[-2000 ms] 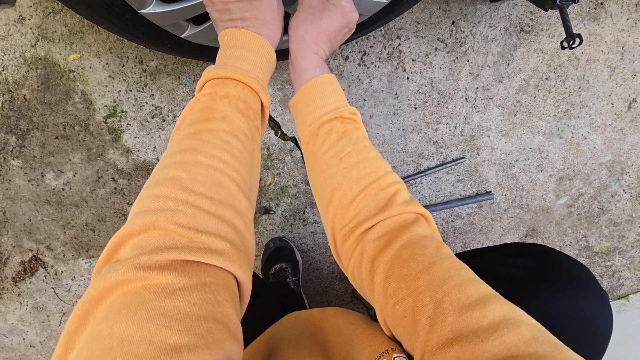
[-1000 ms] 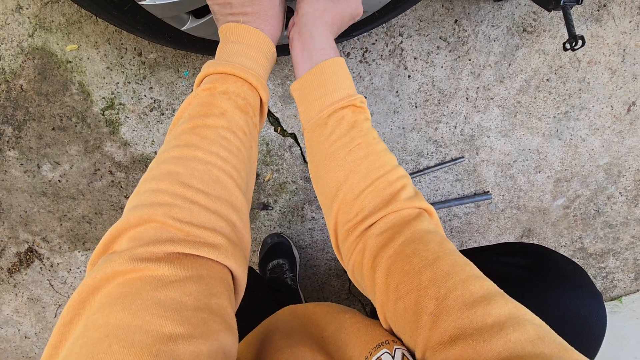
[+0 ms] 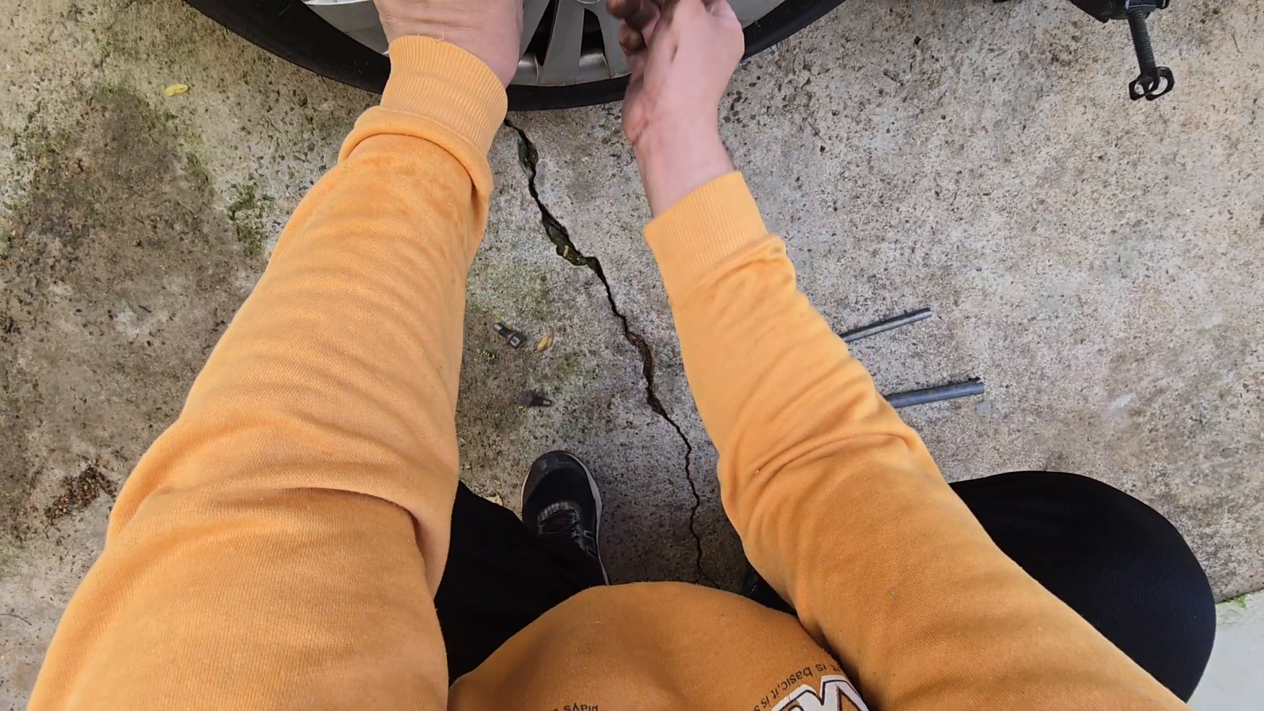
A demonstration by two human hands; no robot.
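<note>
A car wheel with a silver multi-spoke rim (image 3: 565,44) and a black tire (image 3: 568,96) is cut off by the top edge of the view. My left hand (image 3: 459,28) lies against the rim's left part; its fingers are out of view. My right hand (image 3: 681,74) is over the rim's right part, fingers curled and their tips partly cut off at the top edge. Whether either hand holds anything cannot be seen.
Two metal rods (image 3: 936,393) lie on the concrete beside my right forearm. A dark jack-like part with a hooked screw end (image 3: 1145,59) is at the top right. Small dark clips (image 3: 511,335) lie near a long crack (image 3: 602,276). My shoe (image 3: 563,504) is below.
My right hand has moved away from my left hand, to the right, and more of the rim shows between them. My left hand stays at the wheel.
</note>
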